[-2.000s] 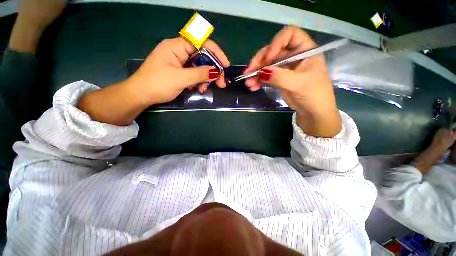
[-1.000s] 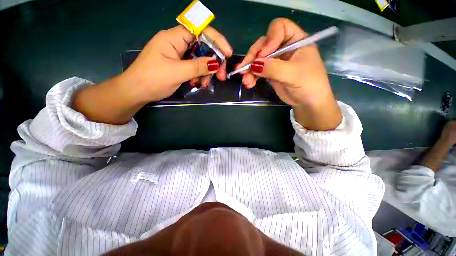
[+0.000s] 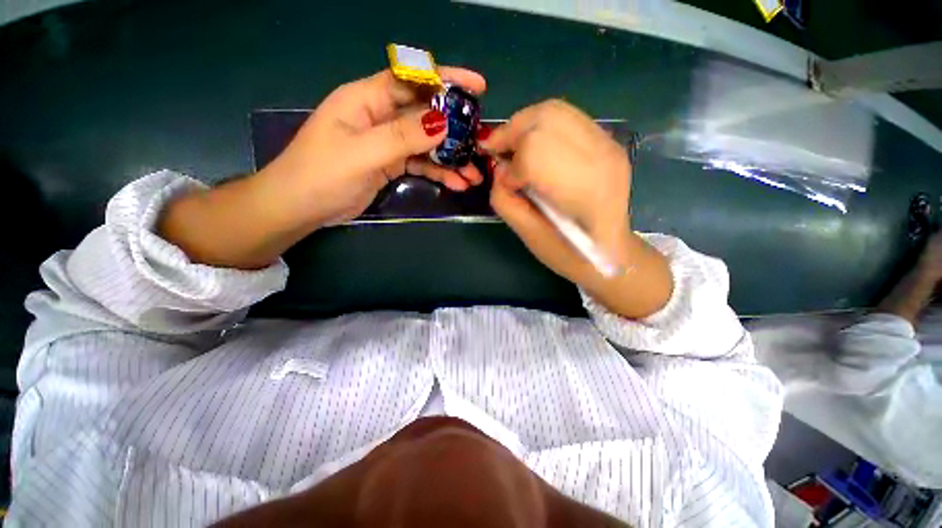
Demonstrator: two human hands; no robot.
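Observation:
My left hand (image 3: 356,139) holds a small dark blue-black watch housing (image 3: 454,127) with a shiny rim, its open side facing up. A yellow battery (image 3: 413,64) with a pale patch is joined to it and sticks out above my fingers. My right hand (image 3: 568,175) is close beside the housing's right side, fingers bent in. The tweezers (image 3: 571,234) lie blurred across my right palm and point back to the wrist; their tip is hidden. What my right fingertips touch is hidden. A black glossy carrier sheet (image 3: 413,198) lies flat under both hands.
Clear plastic sheets (image 3: 775,139) lie to the right on the dark green bench (image 3: 413,270). A pale rail (image 3: 713,46) runs along the back, with part of a yellow battery (image 3: 768,8) beyond it. Another person's arm and white sleeve (image 3: 893,351) are at the right.
The housing has turned to show its inside, and the battery has tipped lower. My right hand has rolled over and moved left; the tweezers have swung from pointing up-right to lying down across the palm.

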